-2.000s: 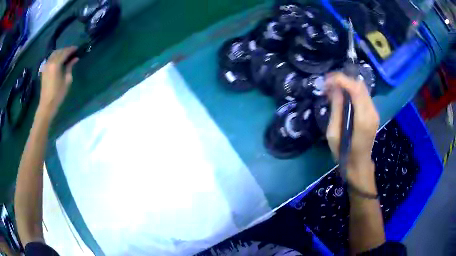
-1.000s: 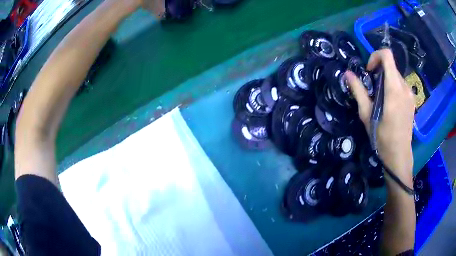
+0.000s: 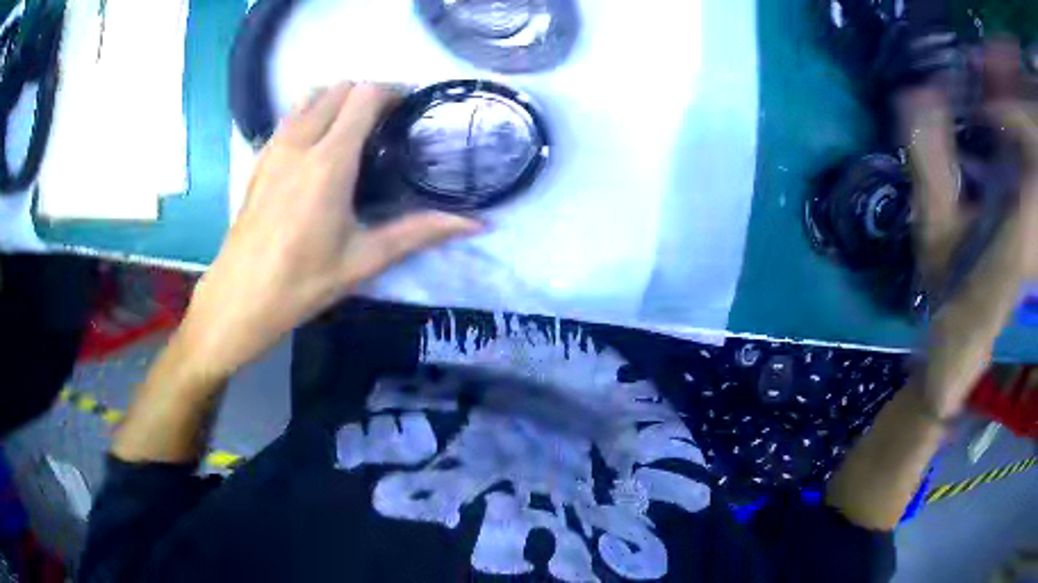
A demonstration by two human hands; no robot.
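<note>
My left hand [image 3: 307,216] holds a glossy black round earcup housing [image 3: 472,146] by its left side, over the white work cloth [image 3: 603,228]. A second round earcup [image 3: 501,25], greyish and blurred, lies above it at the top edge. A black headband arc [image 3: 256,68] lies on the cloth at the left. My right hand [image 3: 968,194] is blurred at the right, over the driver pile [image 3: 871,216]. A dark long shape shows along it, too blurred to name. Whether the fingers hold a driver cannot be told.
White paper sheets [image 3: 120,125] lie on the green bench [image 3: 205,194] at the left, beside a black headband at the far left edge. A bin full of black discs [image 3: 785,410] stands below the bench edge at the right. My dark printed shirt fills the bottom.
The view has swung down and left. My left hand has come from the raised green shelf to the cloth, where a headphone set now lies. My right hand is still by the driver pile.
</note>
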